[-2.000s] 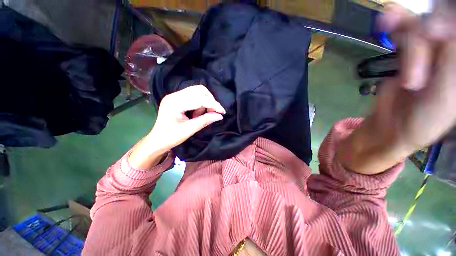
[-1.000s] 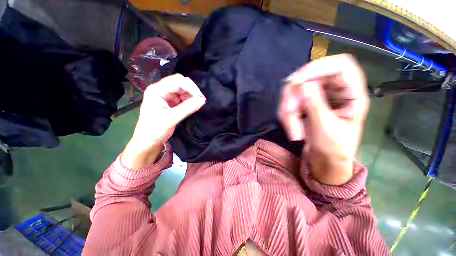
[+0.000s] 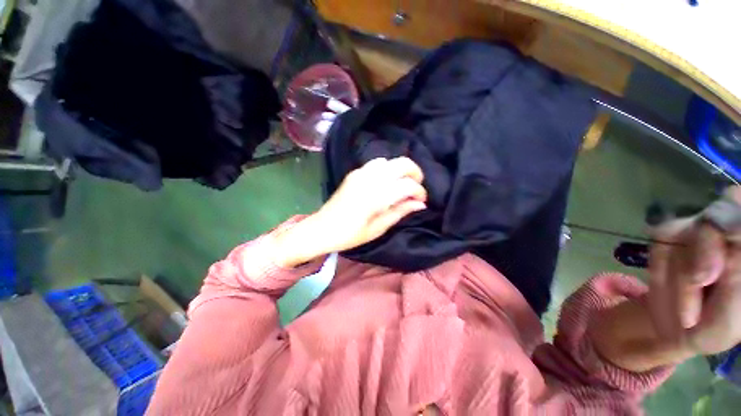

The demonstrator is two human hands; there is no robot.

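A black garment [image 3: 512, 138] lies over my lap, with folds and a seam line running down its middle. My left hand [image 3: 378, 199] is over the garment's left part, fingers curled and thumb tip against them. Whether thread or cloth is between the fingertips I cannot tell. My right hand [image 3: 699, 280] is out at the right edge, blurred and partly cut off, its fingers bent. A greyish blur shows at its top, too unclear to name.
A black garment pile [image 3: 154, 97] hangs at the upper left. Beside it is a red plastic-lined bin [image 3: 318, 106]. A white table [image 3: 650, 28] with a tape measure along its edge curves across the upper right. A blue crate [image 3: 106, 337] stands on the green floor [image 3: 203, 219] at lower left.
My right hand has gone from above the lap out to the right edge. My left hand is more closed and lies over the garment. The view has shifted, moving the scene rightward.
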